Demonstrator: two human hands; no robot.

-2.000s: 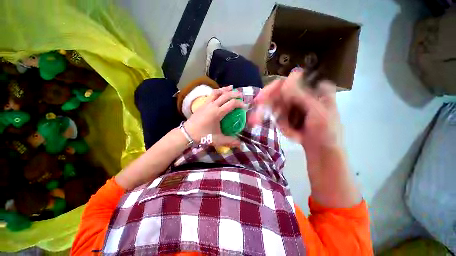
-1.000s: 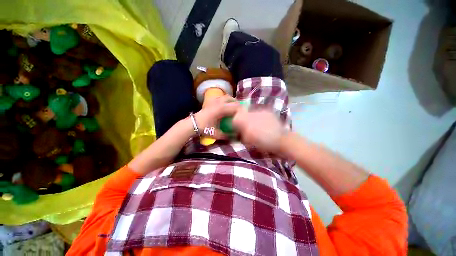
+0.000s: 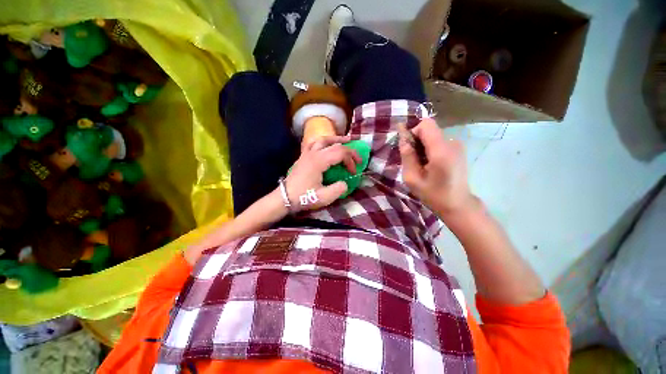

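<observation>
The plush toy lies over my lap, its brown base [image 3: 320, 95] away from me, with a white collar [image 3: 319, 115], a peach-orange stem [image 3: 318, 130] and a green top [image 3: 355, 158]. A tiny white label [image 3: 300, 85] shows beside the base. My left hand [image 3: 318, 172] holds the toy at the stem and green top. My right hand [image 3: 436, 162] is raised to the right, apart from the toy, fingers curled around a small dark tool [image 3: 420, 148]. A faint pale thread shows near the green top. A needle cannot be made out.
A large yellow sack [image 3: 205, 146] full of plush toys stands at the left. An open cardboard box [image 3: 467, 108] with small round items is on the floor at upper right. A grey sack [image 3: 637, 270] is at the right edge. A checked apron [image 3: 321, 292] covers my lap.
My right hand has moved off the green top to the right since one second ago. My left hand still holds the toy. The box and sack sit slightly higher in view.
</observation>
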